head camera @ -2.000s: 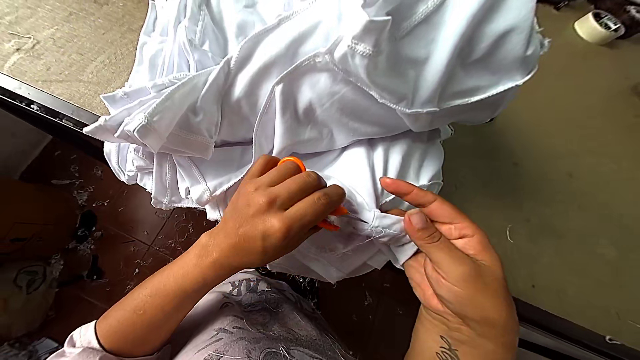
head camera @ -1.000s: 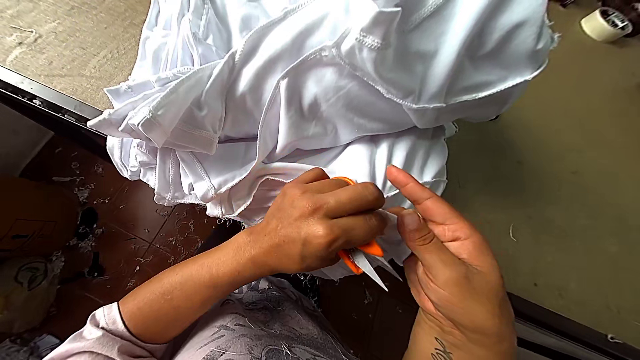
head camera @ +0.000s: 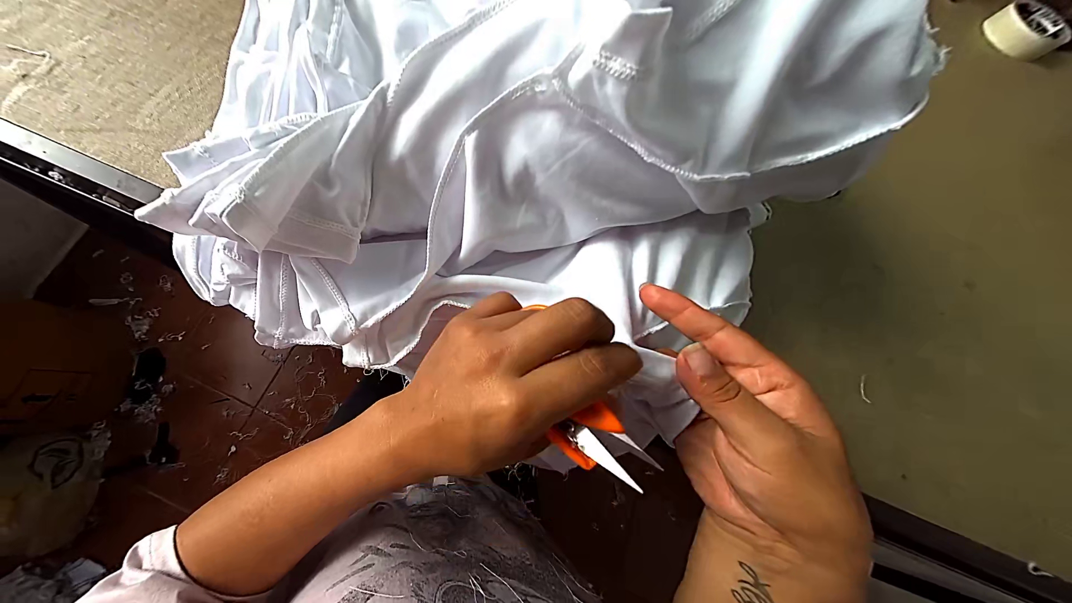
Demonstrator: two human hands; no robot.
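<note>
A heap of white sewn fabric pieces (head camera: pixel 536 167) with overlocked seams hangs over the table's near edge. My left hand (head camera: pixel 502 385) is closed around orange-handled thread snips (head camera: pixel 586 435), whose two pointed metal blades stick out below the fingers, apart from each other and clear of the cloth. Just right of the snips, my right hand (head camera: pixel 754 410) pinches a lower white edge of the fabric between thumb and fingers, its index finger stretched out over the cloth. The left palm and most of the orange handle are hidden.
A roll of tape (head camera: pixel 1026 29) lies at the far right corner of the table (head camera: pixel 946 276). Loose thread bits lie on the table and on the tiled floor (head camera: pixel 234 360). A brown box (head camera: pixel 59 360) and a plastic bag (head camera: pixel 54 486) stand at lower left.
My left hand has moved slightly right and down from two seconds ago, and the snips' blades have come into view below it. My right hand has stayed at the fabric edge.
</note>
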